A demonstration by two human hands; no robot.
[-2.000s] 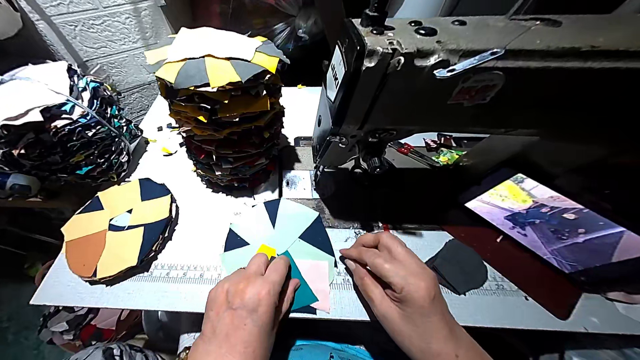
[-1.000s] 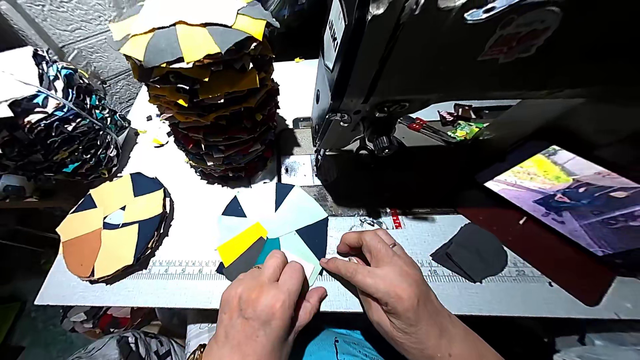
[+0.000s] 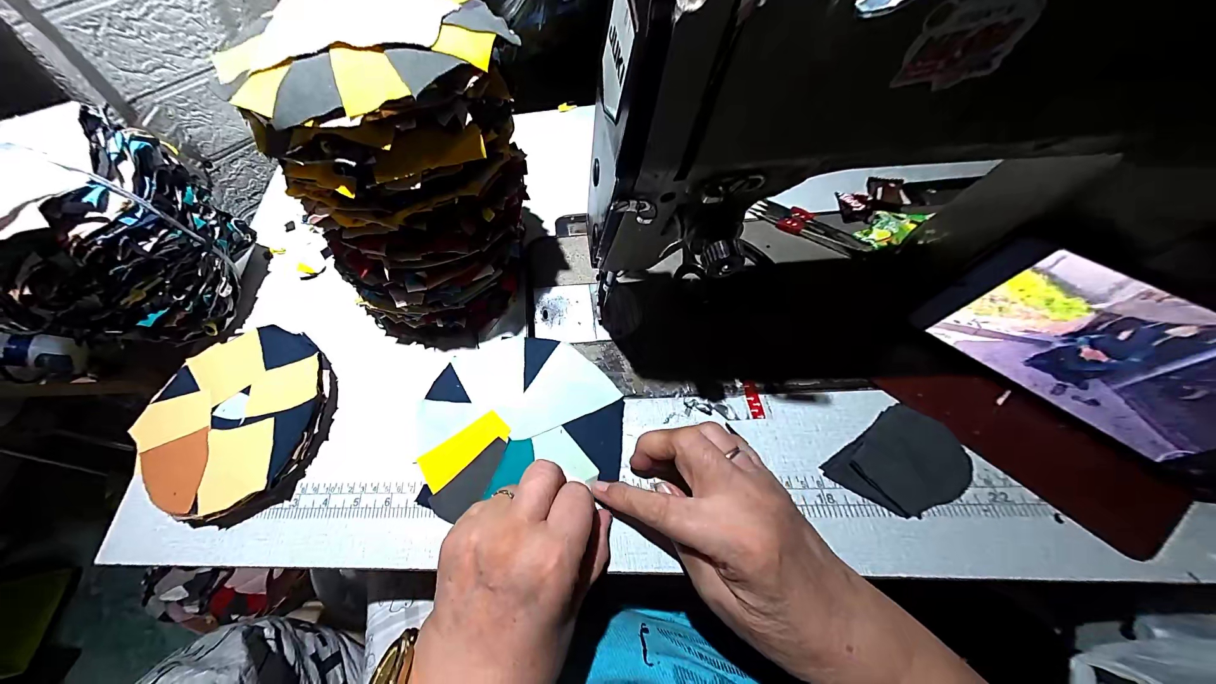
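A round patchwork of fabric pieces (image 3: 570, 385) in pale mint, navy, yellow, grey and teal lies flat before me. My left hand (image 3: 532, 541) rests over its lower edge, fingers bent down onto the teal and pale pieces; its fingertips are partly hidden. My right hand (image 3: 717, 494) touches the lower right edge with thumb and forefinger close to the left fingertips; whether cloth is pinched there I cannot tell. Left of them lies a stack of round patchworks (image 3: 237, 427) in cream, navy and brown. Dark grey fabric pieces (image 3: 907, 461) lie to the right.
A tall stack of fabric rounds (image 3: 408, 218) stands behind, with a tied bundle of scraps (image 3: 123, 228) at the far left. The sewing machine (image 3: 665, 142) fills the back right. A lit phone (image 3: 1092, 351) leans at the right. A ruler scale (image 3: 351, 499) runs along the table's front.
The pale pink piece seen on the patchwork two seconds ago no longer shows there. The yellow and grey pieces are now uncovered at its left. The view has moved closer.
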